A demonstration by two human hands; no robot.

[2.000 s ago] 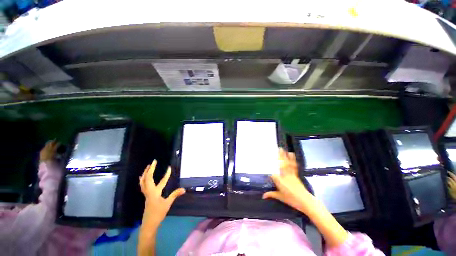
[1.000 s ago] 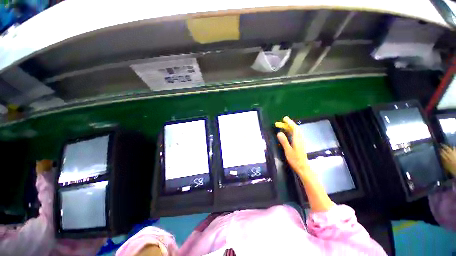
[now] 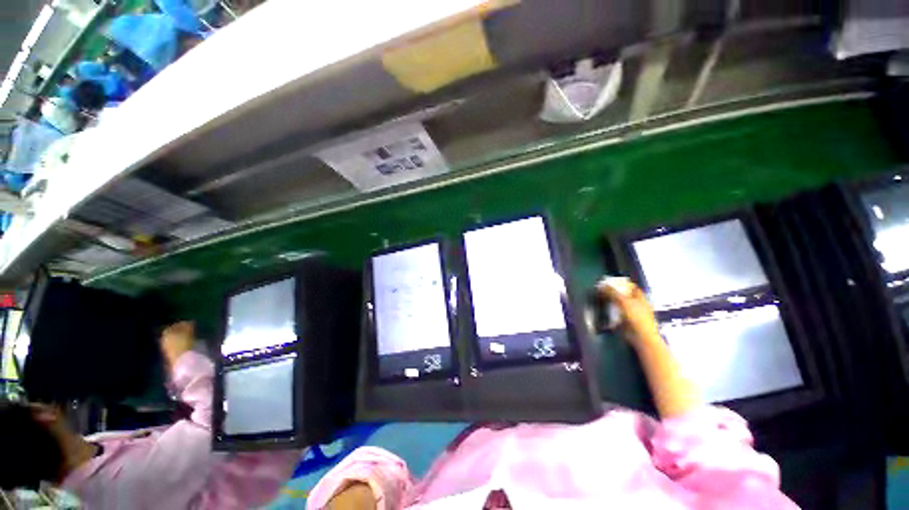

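Two tablets lie side by side in a black tray (image 3: 414, 400) in front of me. The left tablet (image 3: 411, 299) and the right tablet (image 3: 515, 279) have white screens with large digits, "58", in a dark bottom band. My right hand (image 3: 631, 307) is right of this tray, by the left edge of the neighbouring tray, with its fingers closed on a small white object (image 3: 614, 285). My left hand is out of the picture; only its sleeve (image 3: 367, 468) and a bit of wrist show at the bottom edge.
A tray stack with two tablets (image 3: 261, 319) stands left, another (image 3: 715, 261) right. A person in pink (image 3: 169, 438) sits at the left. The long white shelf (image 3: 239, 90), with papers beneath, spans the far side of the green bench (image 3: 588, 204). People in blue are beyond.
The view has turned, showing more of the left. My left hand has left the tablets and the picture. My right hand has moved off the right tablet to the tray gap and now holds something white.
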